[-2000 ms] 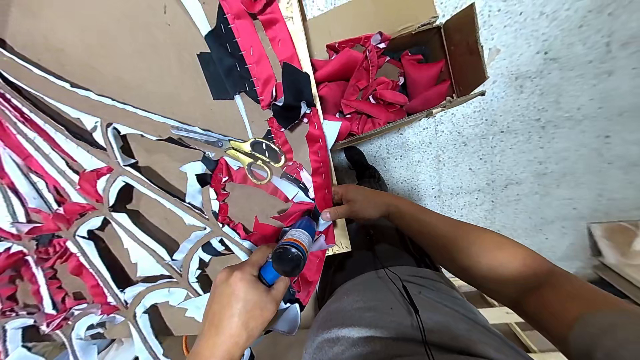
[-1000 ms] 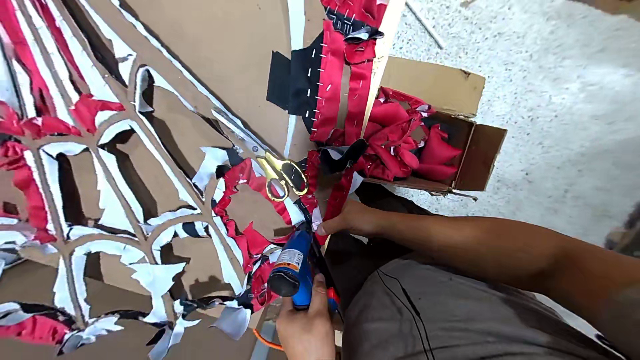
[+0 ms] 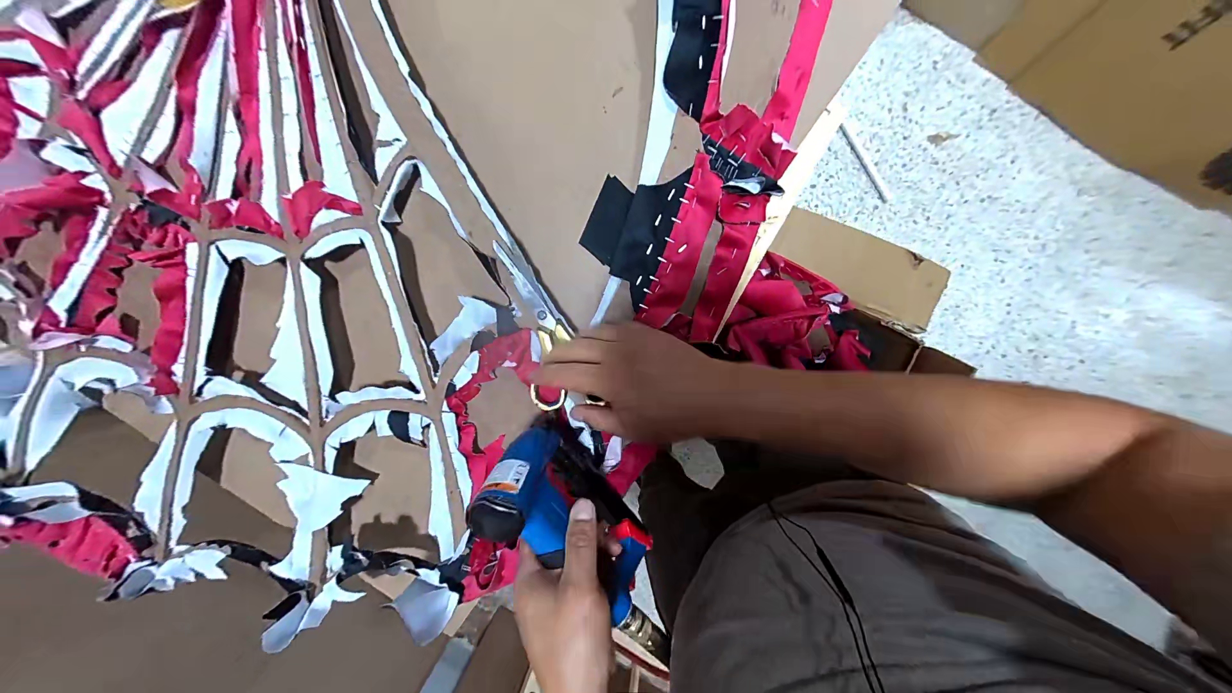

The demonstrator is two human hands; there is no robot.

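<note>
My left hand (image 3: 568, 602) grips a blue and black pneumatic staple gun (image 3: 515, 491), its nose against the cloth-wrapped board edge. My right hand (image 3: 630, 375) lies palm down over the yellow handles of the metal scissors (image 3: 539, 308); whether its fingers grip them is hidden. One handle loop shows beside the fingers, and the blades point to the upper left. Red cloth strips (image 3: 693, 241) and black cloth (image 3: 654, 231), fixed with rows of staples, run along the brown board (image 3: 539, 106). A ring-shaped opening edged with red cloth (image 3: 491, 356) lies left of my right hand.
Left of my hands, a cut-out lattice (image 3: 313, 385) carries white, red and black cloth edges. An open cardboard box (image 3: 871, 269) with red cloth scraps (image 3: 794, 308) stands on the speckled floor beyond the wooden edge. Another cardboard piece (image 3: 1107, 87) lies at the upper right.
My right hand has moved from the cloth at the board's edge onto the scissors' handles. My left hand still holds the staple gun. The view has shifted.
</note>
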